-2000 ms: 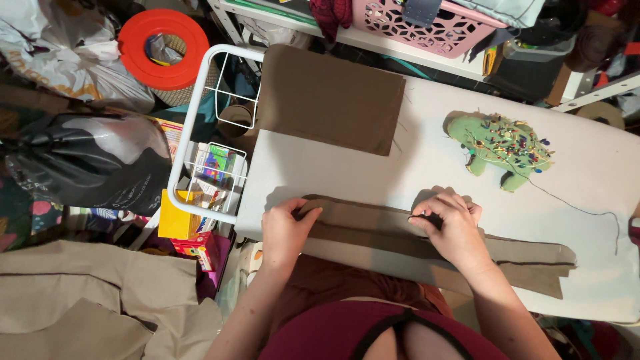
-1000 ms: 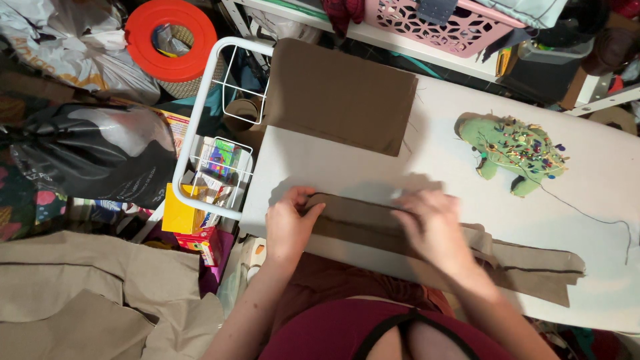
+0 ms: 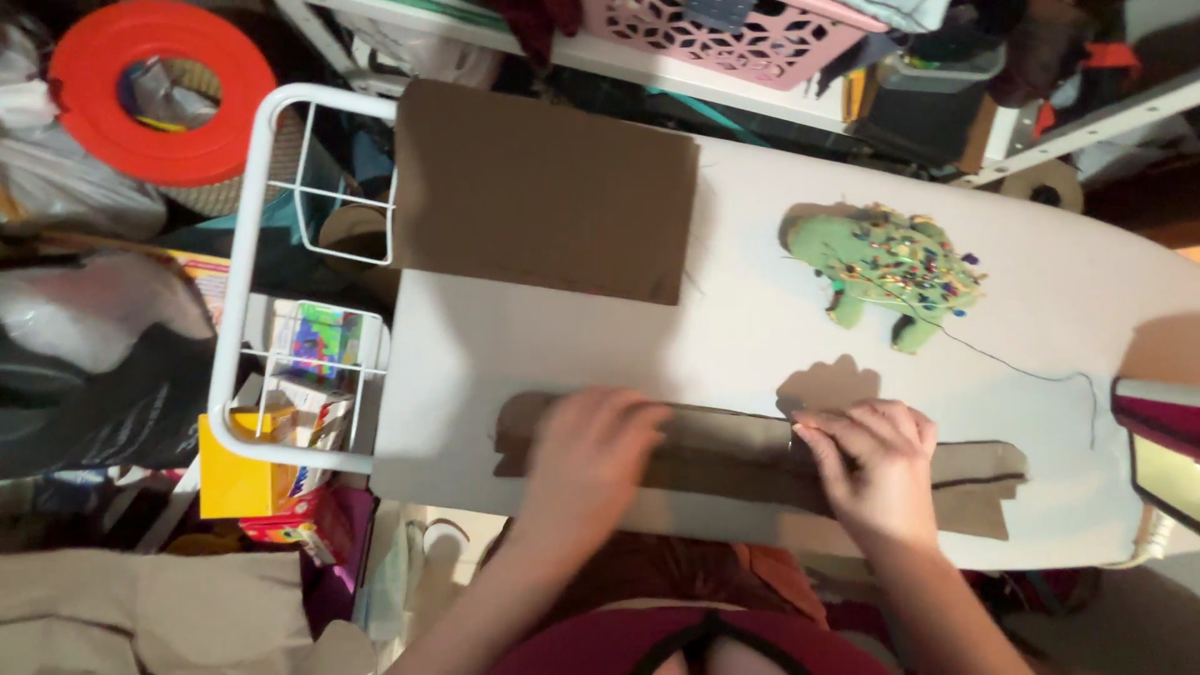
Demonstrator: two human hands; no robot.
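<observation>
A long folded strip of brown fabric (image 3: pixel 731 450) lies along the near side of a white ironing board (image 3: pixel 525 337). My left hand (image 3: pixel 600 450), blurred, is over the strip's left part; whether its fingers hold the cloth cannot be told. My right hand (image 3: pixel 872 450) pinches the strip's upper edge right of the middle, with a small pin (image 3: pixel 790 437) at the fingertips. Beyond my right hand sits a green animal-shaped pincushion (image 3: pixel 881 262) full of pins, with a dark thread trailing right. A flat brown fabric rectangle (image 3: pixel 553 192) lies at the board's far left.
A white wire rack (image 3: pixel 246 281) juts from the board's left end, above boxes (image 3: pixel 244 469). A red ring-shaped lid (image 3: pixel 75 84) is at upper left. Behind the board stands a shelf with a pink basket (image 3: pixel 731 42). A maroon and cream object (image 3: pixel 1158 422) is at the right edge.
My left hand has moved right along the strip from its left end. My right hand, blurred one second ago, now pinches the edge. The maroon and cream object has come into view.
</observation>
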